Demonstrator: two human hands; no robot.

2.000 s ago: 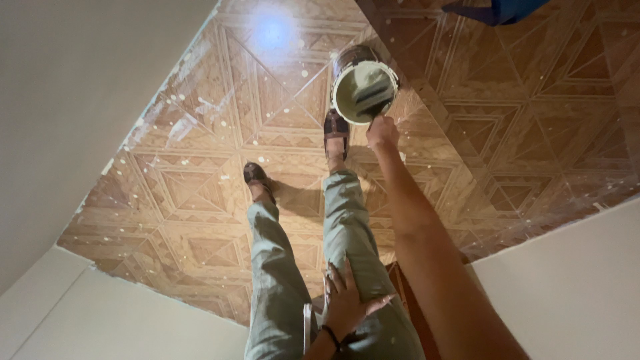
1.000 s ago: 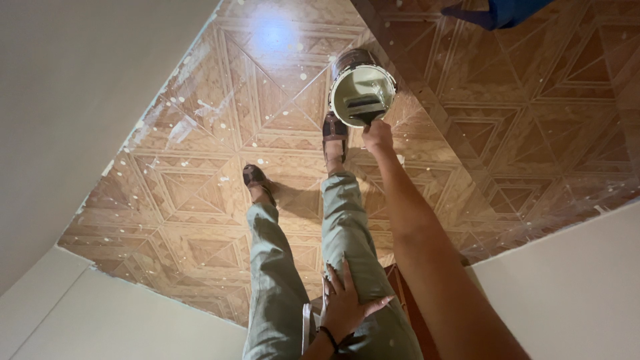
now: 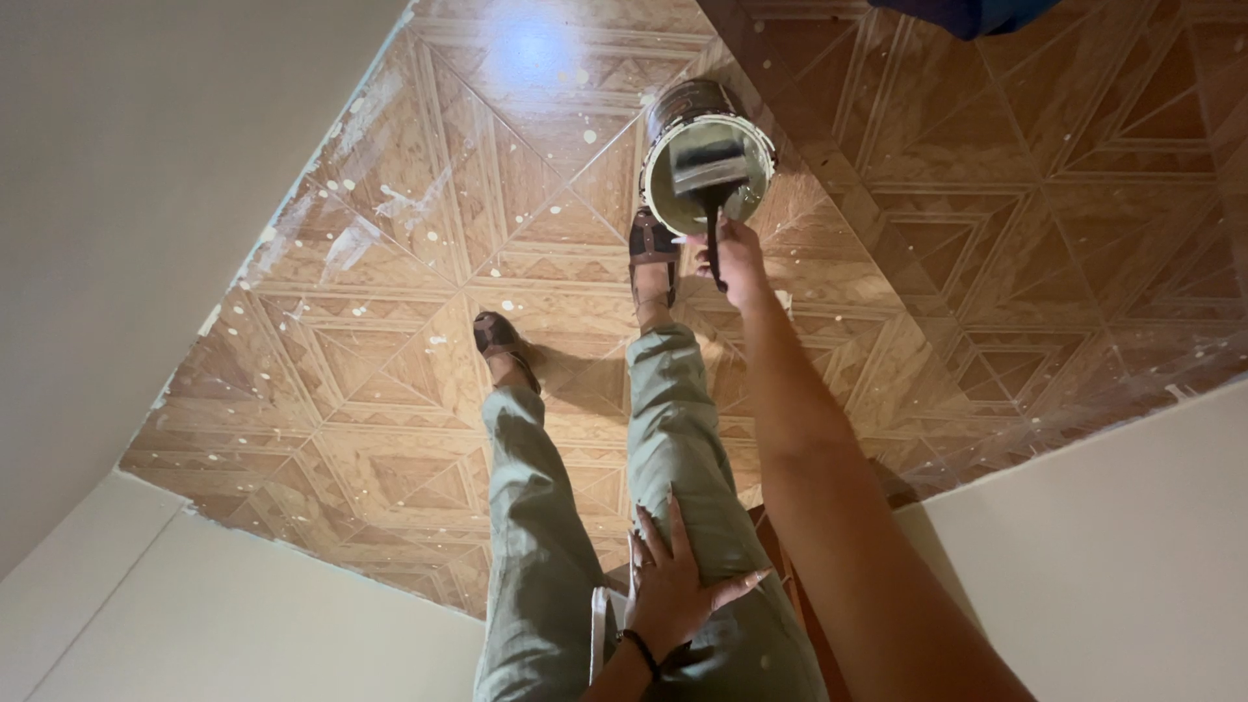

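Observation:
My right hand [image 3: 733,261] grips the dark handle of a wide flat paintbrush [image 3: 712,190] at the near rim of a paint bucket [image 3: 685,99]. The brush head lies over the bucket's opening; whether its bristles touch the paint inside cannot be told. Pale paint coats the rim and inner wall. The bucket stands on the floor just beyond the shoe on the right. My left hand [image 3: 671,595], with a dark band at the wrist, rests with spread fingers on the thigh of the light green trousers [image 3: 673,439] and holds nothing.
Paint spots and smears mark the wood-patterned floor [image 3: 390,341]. Walls [image 3: 175,175] stand at the left, with more at the bottom left and lower right. A blue item [image 3: 965,15] lies at the top right. Dark shoes [image 3: 499,336] are on both feet.
The paintbrush has shifted in the bucket's opening, and more of its head and handle now shows. My left hand stays on the thigh.

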